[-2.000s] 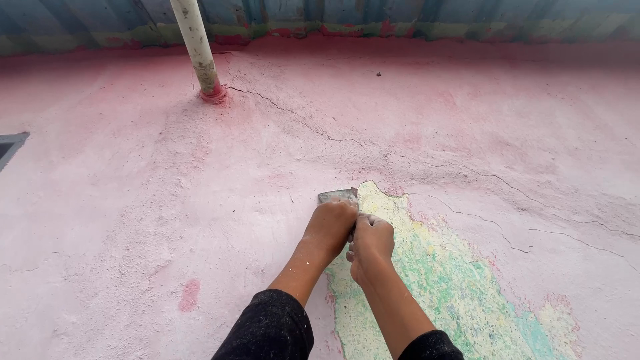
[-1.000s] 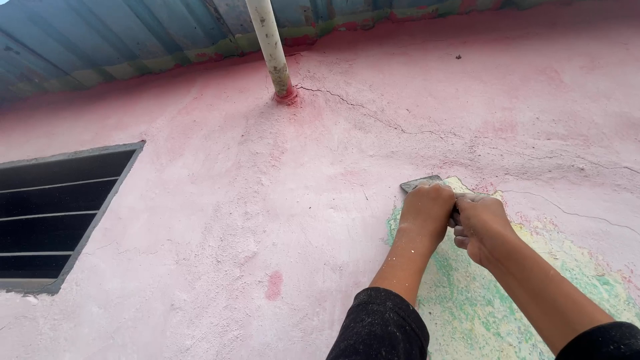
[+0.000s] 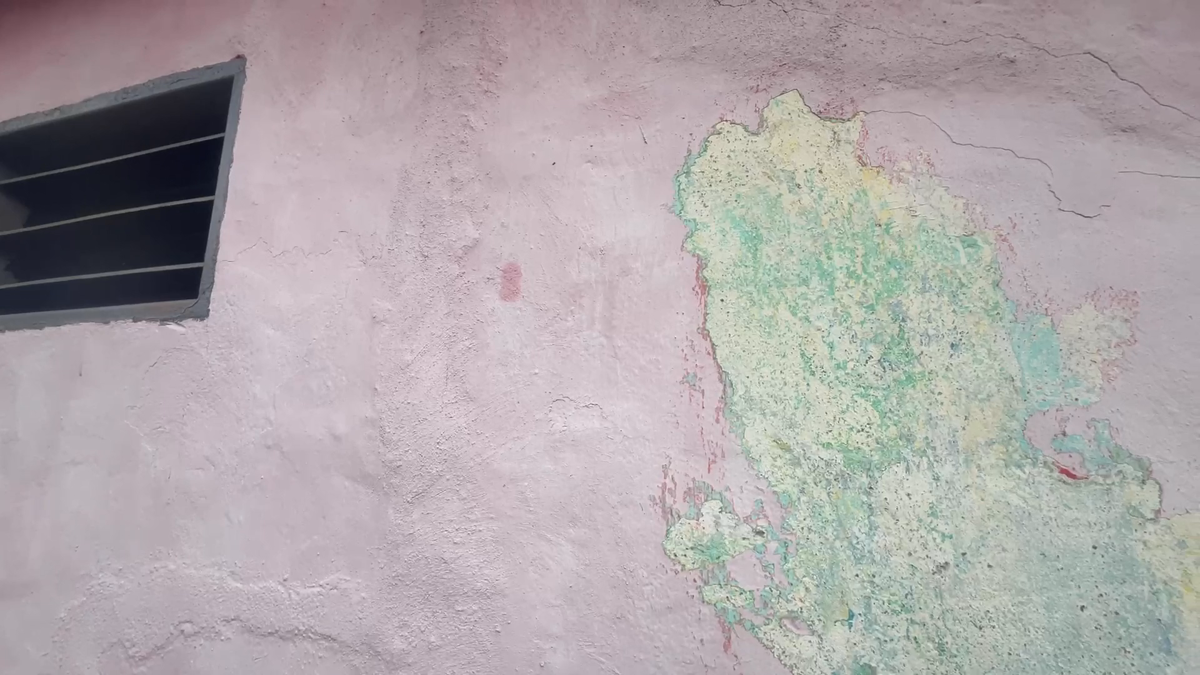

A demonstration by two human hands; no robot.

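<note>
Neither my left hand nor my right hand is in view, and the flat scraping tool does not show either. A pink painted wall (image 3: 562, 356) fills the head view. On its right side lies a large bare patch (image 3: 844, 309) with ragged edges, where the pink coat is gone and old cream, green and yellow paint shows. A smaller bare patch (image 3: 712, 534) sits at its lower left. Thin flakes of pink and red paint edge the patch. A small red spot (image 3: 510, 281) marks the wall left of the patch.
At the upper left is a window opening with a grey frame (image 3: 225, 187) and thin horizontal bars across a dark inside. A thin crack (image 3: 994, 148) runs right from the top of the patch, with another longer crack (image 3: 1116, 66) above it.
Both hands, earlier together on the flat tool at the patch's upper edge, have left the view. The view has shifted down, so the pipe and the corrugated sheet no longer show.
</note>
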